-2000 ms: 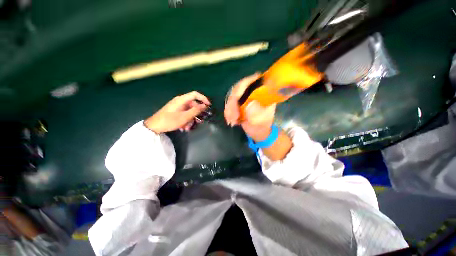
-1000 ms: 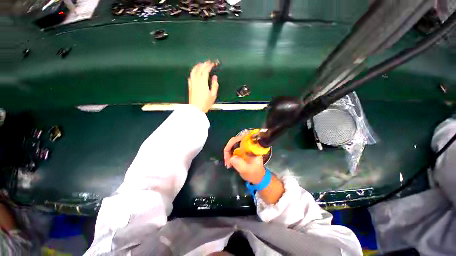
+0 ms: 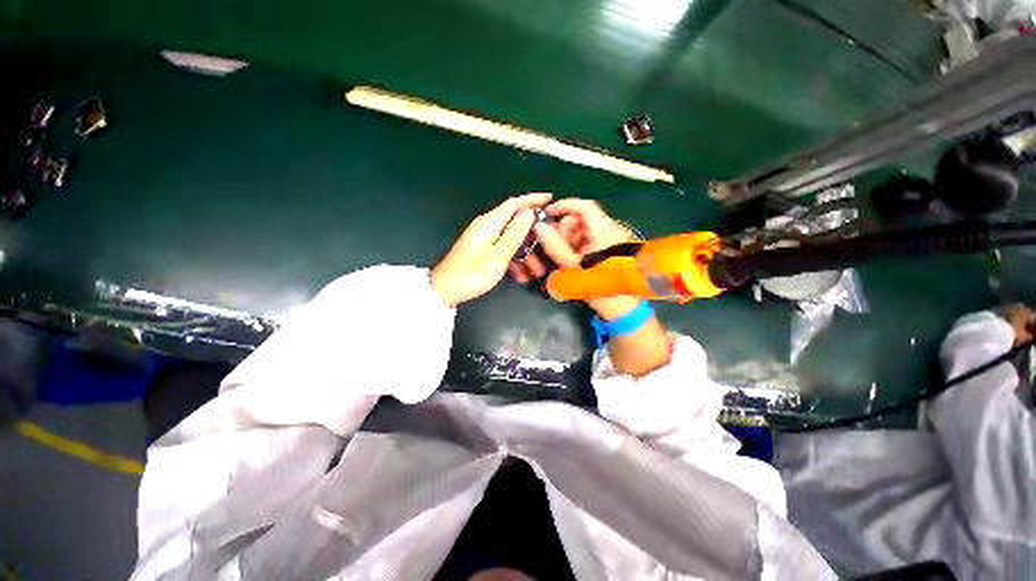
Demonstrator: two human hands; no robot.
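Observation:
My left hand [image 3: 491, 252] holds a small dark and silvery unit [image 3: 529, 235] at its fingertips, low over the green bench. My right hand [image 3: 585, 233] has its fingertips at the same unit and keeps the orange electric screwdriver [image 3: 648, 269] in its palm, the driver lying sideways with its black end to the right. The fingers partly hide the unit and the driver's tip. A blue band [image 3: 625, 322] is on my right wrist. Another small unit [image 3: 637, 129] lies on the bench beyond the pale strip [image 3: 511, 135].
A short white strip [image 3: 205, 61] and several small units [image 3: 90, 116] lie at the left. A black support arm [image 3: 875, 242] runs right from the driver, partly covering a grey mesh disc in clear plastic [image 3: 801, 284]. A metal frame [image 3: 897, 123] stands right. Another person's sleeve [image 3: 979, 369] is far right.
My left hand has come back from beyond the pale strip and now holds a unit beside my right hand. The driver has tipped from upright to sideways. The view has shifted.

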